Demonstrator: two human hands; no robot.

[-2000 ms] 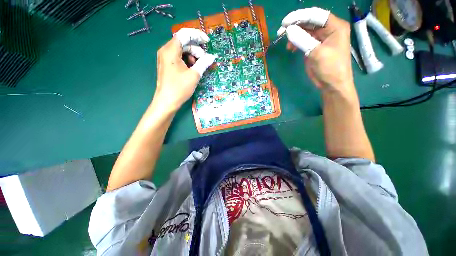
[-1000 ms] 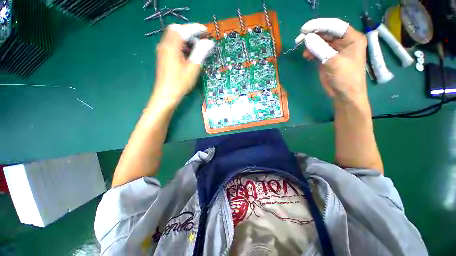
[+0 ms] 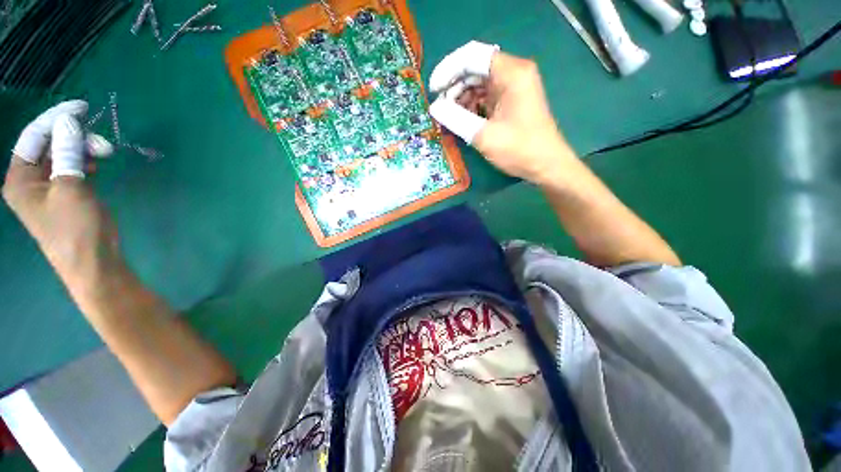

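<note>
The green circuit board panel [image 3: 346,124] lies in its orange fixture [image 3: 242,55], tilted on the bench mat, with a bright glare on its lower strip. Twisted wire leads [image 3: 279,26] stand out of its top edge. My left hand [image 3: 69,175], with white finger cots, is at the far left, fingertips close together beside loose twisted leads [image 3: 115,118]; whether it grips one is unclear. My right hand [image 3: 498,111], also in finger cots, is curled at the panel's right edge, thumb and finger close together; anything between them is hidden.
More loose twisted leads [image 3: 192,28] lie at the upper left. White-sleeved tool handles [image 3: 616,37] and a slim silver tool [image 3: 583,35] lie at the upper right. Beyond are small white pieces [image 3: 696,18], a black box [image 3: 752,41] and black cables [image 3: 701,120]. A white box [image 3: 83,415] is at lower left.
My left hand has left the panel and moved far left to loose leads. My right hand is now at the panel's right edge. The view has shifted and turned, moving the panel left in the picture.
</note>
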